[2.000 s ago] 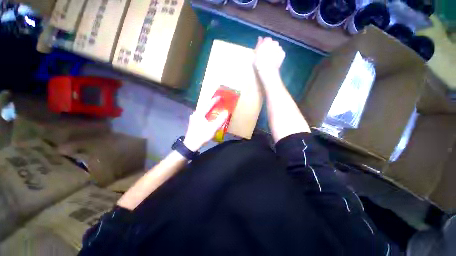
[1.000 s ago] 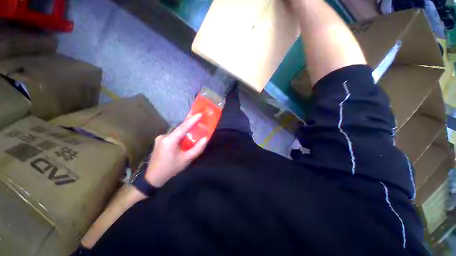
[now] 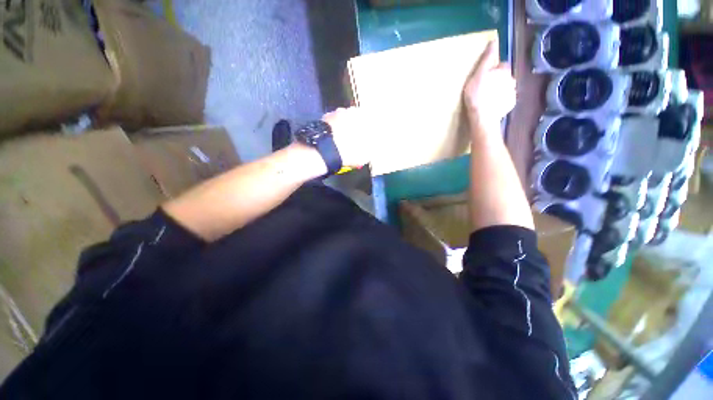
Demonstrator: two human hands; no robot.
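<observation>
A small brown product carton (image 3: 418,101) lies flat on the green bench, its top washed out by glare. My right hand (image 3: 492,92) grips its right edge. My left hand (image 3: 352,129) is at its left edge, blurred and too bright to make out the fingers. A yellow bit of the tape dispenser (image 3: 345,169) shows just below the left wrist; the rest of it is hidden behind the hand and carton.
Rows of dome cameras (image 3: 573,90) stand on the shelf right of the bench (image 3: 422,181). An open carton (image 3: 442,223) is by my right forearm. Large cartons (image 3: 47,180) fill the left side, with grey floor (image 3: 242,70) between them and the bench.
The view has turned, and the camera rows are back in sight at the right. My left hand with the tape dispenser has moved from beside the carton to its left edge. The red stool has left view.
</observation>
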